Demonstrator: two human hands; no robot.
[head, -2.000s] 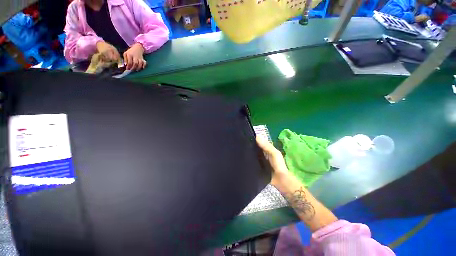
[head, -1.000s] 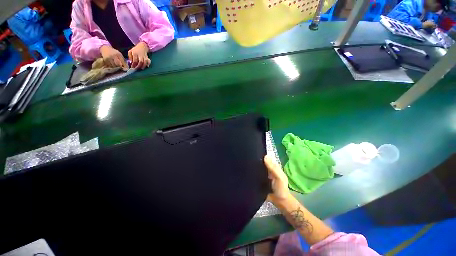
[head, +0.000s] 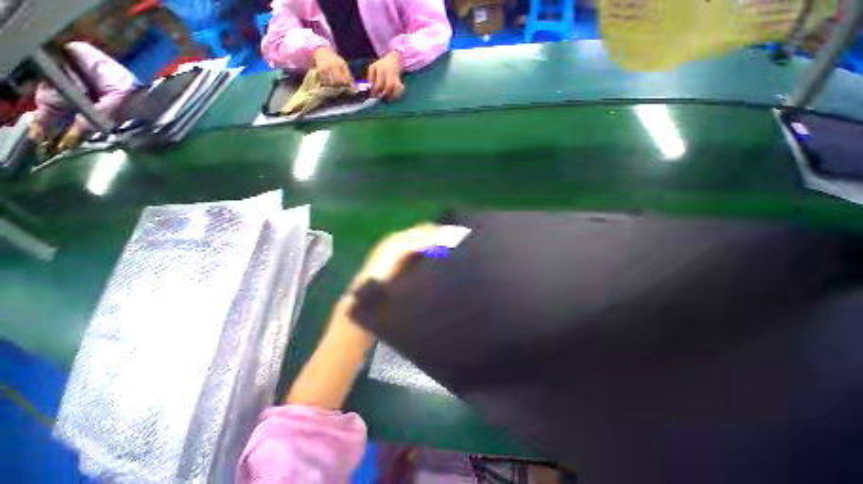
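Note:
A large flat black panel unit (head: pixel 615 321) fills the right and lower right of the view, tilted and blurred. A white-and-blue label (head: pixel 449 242) shows at its upper left corner. My left hand (head: pixel 402 253) holds that left end, its fingers at the corner beside the label. A dark band is at my left wrist. A piece of the bubble wrap sheet (head: pixel 407 371) shows under the panel's left edge. My right hand is not in view; the panel covers the area to the right.
A tall stack of bubble bags (head: pixel 161 321) lies left of my left arm. Across the green bench (head: pixel 454 161) a person in pink works with a tan cloth (head: pixel 317 93). Another person is at far left, near stacked panels (head: pixel 180 99). A yellow sheet (head: pixel 681 33) hangs at top right.
The view has swung left. My left hand and the bag stack have come into view; my right hand, the green cloth and the white bottle have gone out. The panel's label end now shows.

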